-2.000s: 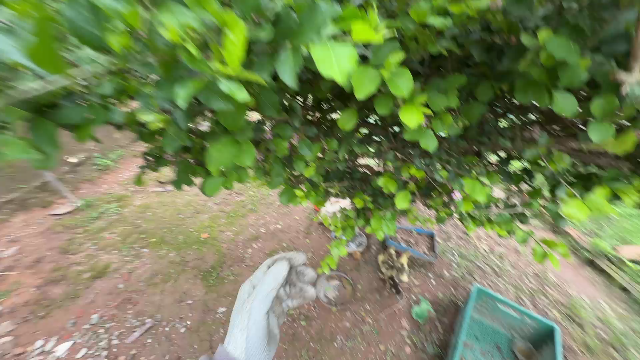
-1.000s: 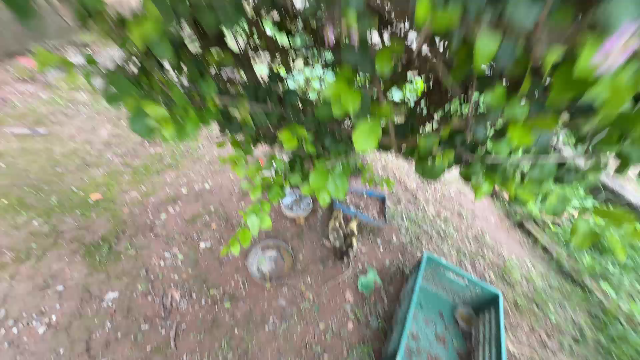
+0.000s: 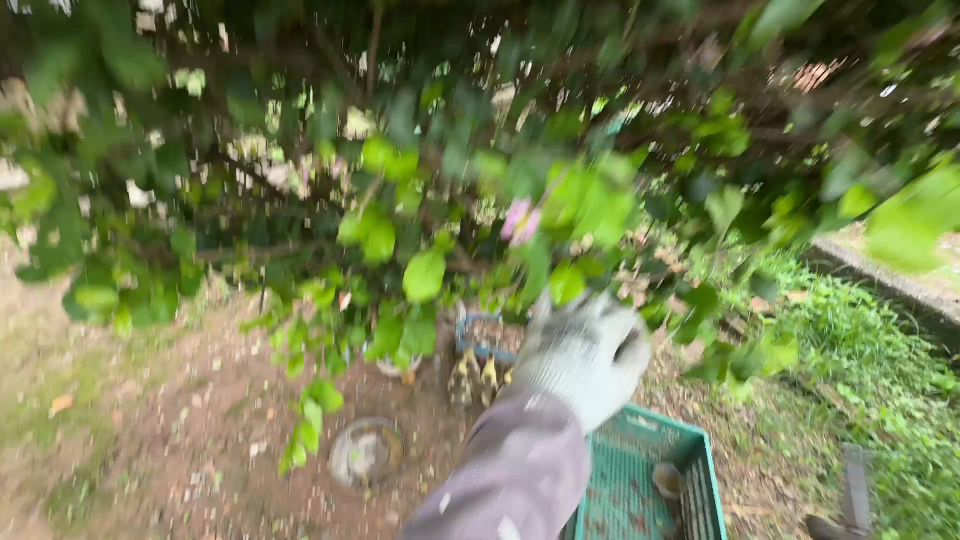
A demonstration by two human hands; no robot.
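Observation:
My left hand (image 3: 589, 345), in a pale knitted work glove below a mauve sleeve, reaches from the bottom of the view up to the low leaves of a shrub (image 3: 424, 276). Its fingertips are blurred and partly hidden among the foliage, so whether they grip a twig cannot be told. A pink flower (image 3: 520, 222) shows just above and left of the glove. Under the wrist, to the right, sits a green plastic crate (image 3: 649, 427) with a small pale object inside. My right hand is not in view.
Small brown and yellow birds, perhaps ducklings (image 3: 466, 379), stand by a blue-rimmed tray (image 3: 491, 349). A round dish (image 3: 366, 452) lies on bare soil to the left. At right are grass (image 3: 862, 352), a concrete edging (image 3: 892, 281) and a flat grey bar (image 3: 856, 480).
My left hand, low in view two seconds ago and out of view one second ago, is now raised to the foliage. The view has shifted.

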